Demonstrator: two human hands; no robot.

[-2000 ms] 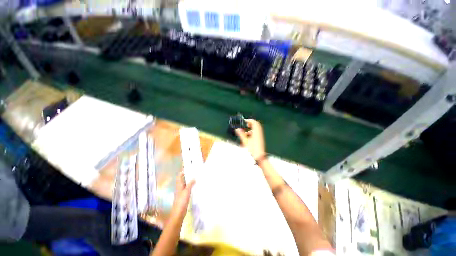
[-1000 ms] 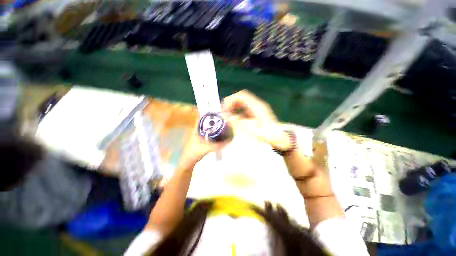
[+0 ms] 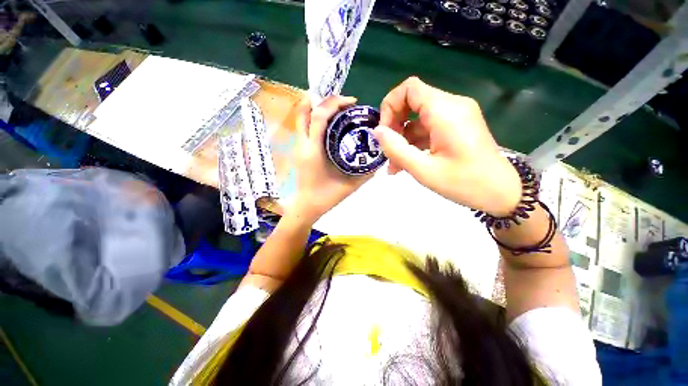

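A black cylinder part [image 3: 343,143] is held in my left hand [image 3: 315,170], its round end with a pale ring facing up toward me. A dark three-armed sticker [image 3: 364,146] shows on that end face. My right hand [image 3: 445,143] has thumb and index finger pinched at the right side of the end face, at the sticker's edge. A curled label sheet [image 3: 332,49] with dark blue shapes stands up from behind my left hand's fingers. Part of the cylinder's side is hidden by my left hand.
Printed sticker strips [image 3: 236,185] lie on the orange-brown board at left, beside a white sheet [image 3: 170,102]. A black cylinder [image 3: 259,50] stands on the green belt [image 3: 215,56]. Trays of cylinders [image 3: 494,16] are beyond. A white perforated post [image 3: 603,102] stands at right. A grey-capped person [image 3: 90,234] is at left.
The view has moved closer over the part. My right hand has come to the end face, where the dark sticker now shows. The sheet now shows printed shapes.
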